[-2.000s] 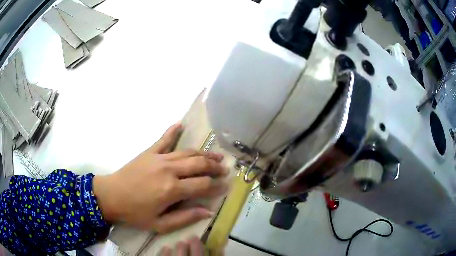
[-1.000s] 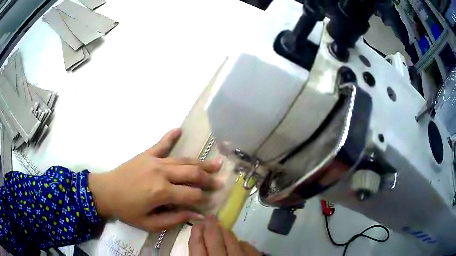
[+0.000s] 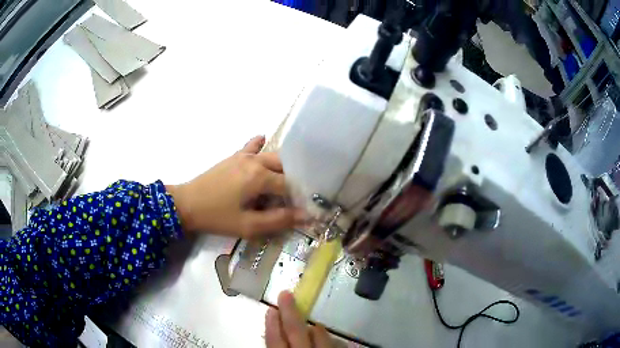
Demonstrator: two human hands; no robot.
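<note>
A beige-grey zippered panel (image 3: 255,266) lies under the sewing machine head (image 3: 347,122), its metal teeth partly showing. My left hand (image 3: 238,194) lies over it, slightly blurred, with the thumb spread and the fingertips beside the presser foot (image 3: 331,231). The hand and machine head hide much of the panel. A yellow strip (image 3: 317,275) slants down from the needle area. My right hand (image 3: 296,326) is cut off by the bottom edge, with its fingertips at the strip's lower end. Whether it grips anything is unclear.
Loose beige-grey panels lie fanned at the upper left (image 3: 119,47) and far left (image 3: 41,146). A dark knob (image 3: 372,280) hangs beside the needle area. A red clip-like device (image 3: 435,274) on a black cord lies right of it. Shelving stands at the upper right.
My left hand has moved up and forward along the panel. The panel has advanced, and its near end now shows below the hand. My right hand has moved slightly down. The view has shifted slightly.
</note>
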